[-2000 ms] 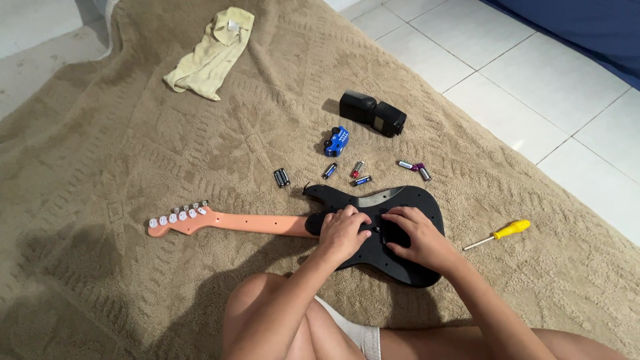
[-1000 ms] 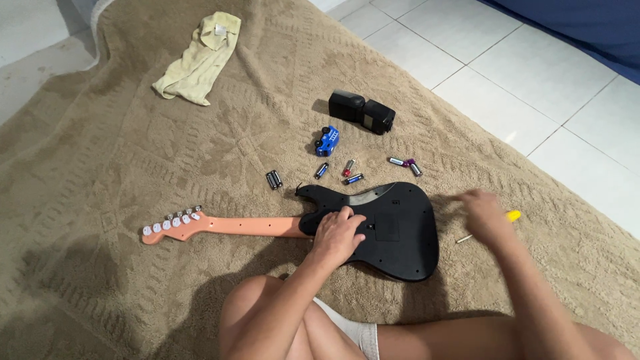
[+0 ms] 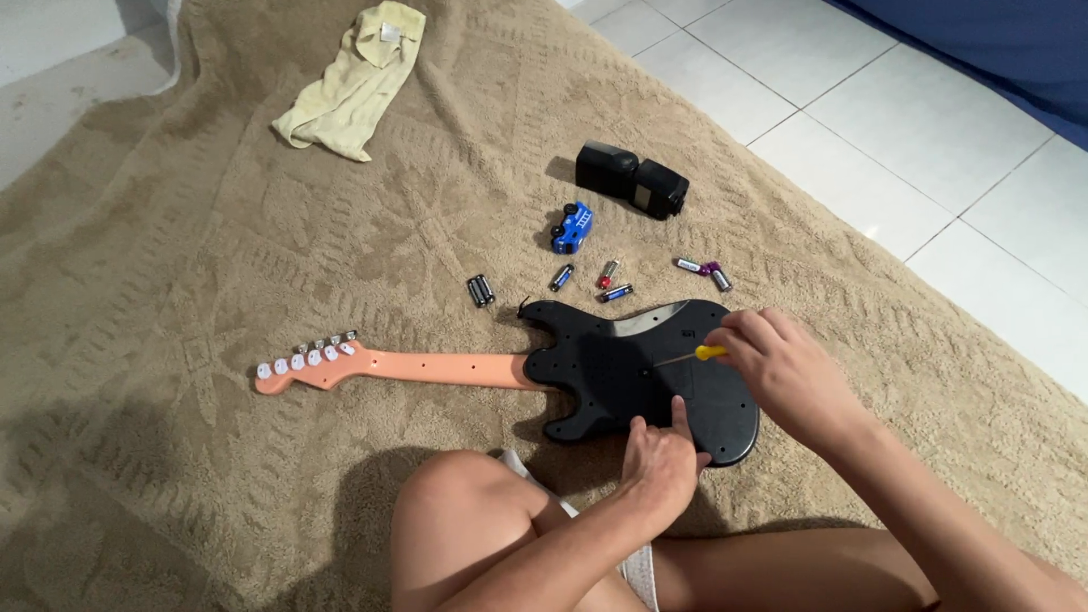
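A toy electric guitar point(image 3: 612, 357) with a black plastic body and an orange neck lies face down on a brown blanket. My right hand point(image 3: 769, 361) grips a screwdriver point(image 3: 711, 351) by its yellow handle, its thin shaft pointing left over the back of the body. The tip is near a screw hole beside the rectangular cover; contact cannot be told. Resting on the body's lower part is my left hand point(image 3: 663, 459), fingers spread and holding nothing. Just above the guitar lie a black battery pair point(image 3: 481, 291), blue batteries point(image 3: 615, 293), a red-ended battery point(image 3: 609, 274) and purple-ended batteries point(image 3: 720, 276).
Beyond the batteries are a blue toy car point(image 3: 572, 228) on its side and a black camera flash point(image 3: 631, 178). A pale yellow cloth point(image 3: 353, 85) lies at the upper left. The blanket point(image 3: 212, 255) borders a white tiled floor point(image 3: 884, 127). My legs are at the bottom.
My right hand has taken hold of the screwdriver, which lay to the right on the blanket, and brought it over the guitar. My left hand has moved down and right on the body.
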